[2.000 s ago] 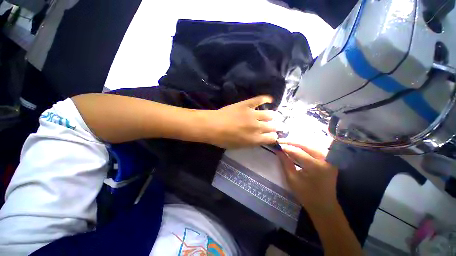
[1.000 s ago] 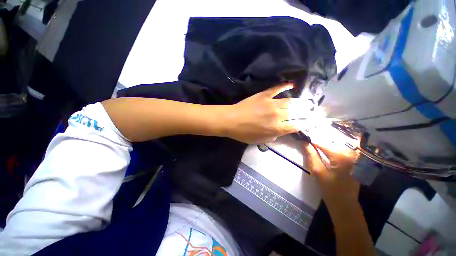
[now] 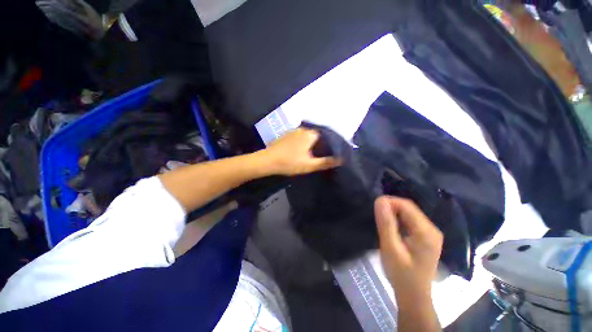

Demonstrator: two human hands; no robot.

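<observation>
The black garment piece (image 3: pixel 428 155) lies bunched on the white machine bed (image 3: pixel 350 97), with a part lifted between my hands. My left hand (image 3: pixel 302 152) grips an edge of the black cloth at the left of the bed, fingers curled over it. My right hand (image 3: pixel 409 240) is at the front of the cloth, thumb and forefinger close together and fingers curled. Whether it pinches the cloth is unclear. The sewing machine head (image 3: pixel 545 272) is at the lower right, apart from both hands. The needle area is not clearly visible.
A blue basket (image 3: pixel 123 104) of dark cloth stands at the left. Black cloth (image 3: pixel 513 97) is heaped behind the bed, and a dark panel (image 3: pixel 285 58) lies at the top. A ruler scale (image 3: pixel 371 295) runs along the front edge. Part of a person's arm (image 3: pixel 542 48) shows at the upper right.
The view has swung left, bringing the basket in. My hands have moved away from the needle area and apart. The black cloth is drawn off to the left of the machine head and partly lifted.
</observation>
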